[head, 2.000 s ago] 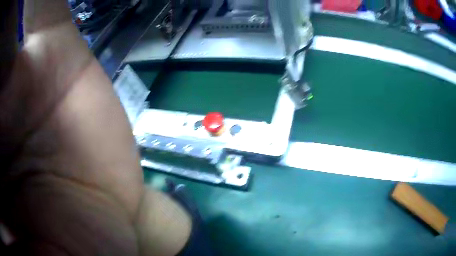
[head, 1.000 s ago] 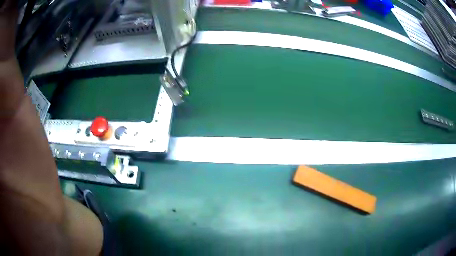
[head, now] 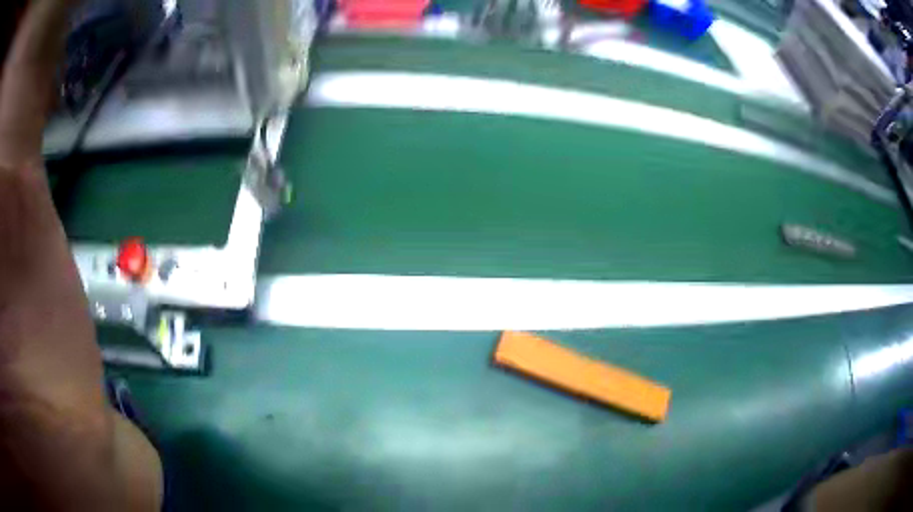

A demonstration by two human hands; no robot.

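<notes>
An orange block (head: pixel 581 377) lies flat and tilted on the green belt, just below the near white stripe. A small grey metal fixture (head: pixel 819 241) lies on the belt at the right. Nothing touches either of them. A large blurred bare arm fills the left edge; its fingers do not show, so my left hand is out of the picture. A patch of skin is cut off at the bottom right corner; no right hand can be made out.
The machine's white frame (head: pixel 212 277) stands at the left with a red button (head: pixel 132 258) and a silver loading fixture (head: pixel 180 343). Red bins (head: pixel 383 12), a blue bin (head: pixel 681 16) and stacked trays (head: pixel 839 75) are at the far side. Dark blurred shape at the right edge.
The view has turned right, so the machine and block sit further left in the picture. The arm covers less of the picture than at first. Skin now shows at the bottom right.
</notes>
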